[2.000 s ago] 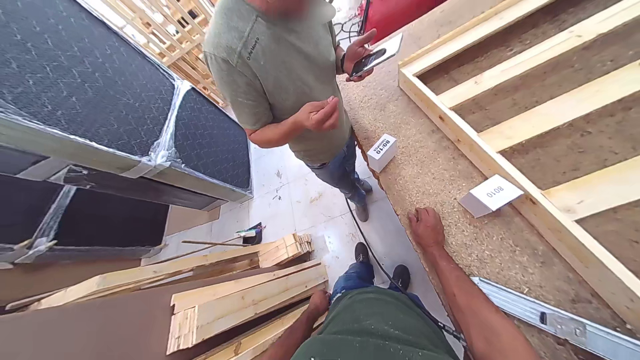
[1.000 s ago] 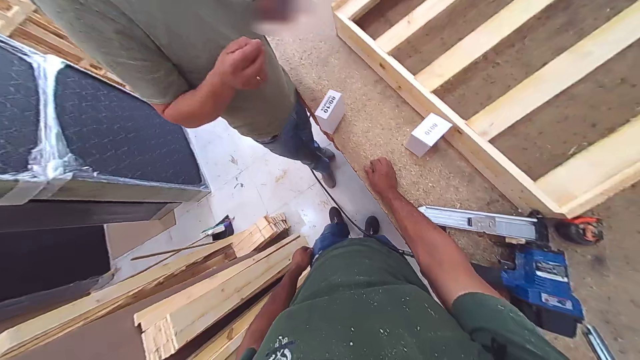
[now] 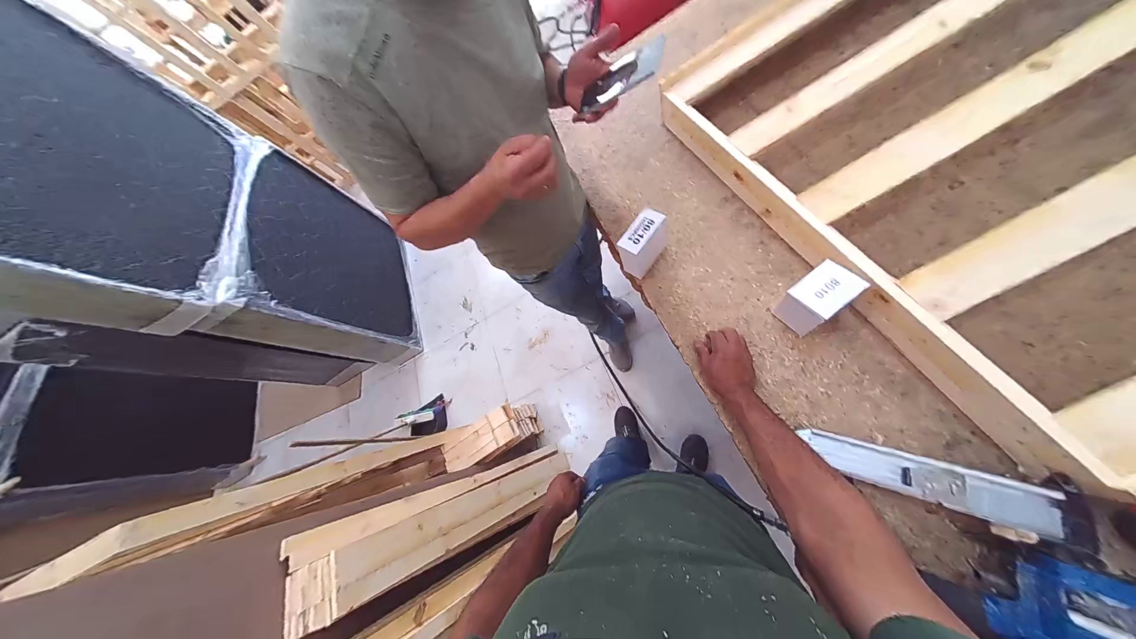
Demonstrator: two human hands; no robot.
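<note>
My right hand rests on the edge of a particle-board worktable, its fingers curled, with nothing seen in it. Two small white boxes with printing stand beyond it: one box at the table edge, another box against a slatted wooden frame. My left hand hangs low by my thigh, near the end of stacked timber boards; whether it holds or touches anything is unclear. Close to my right forearm lies a metal nail gun magazine, joined to a blue tool body.
A person in a grey-green shirt stands across from me at the table, holding a phone. Wrapped dark panels stand on the left. A black hose crosses the tiled floor; a broom head lies near the boards.
The view has swung back, so the other person's phone hand shows again, as in the oldest frame. My right hand stays at the table edge and my left hand stays low. The boxes have not moved.
</note>
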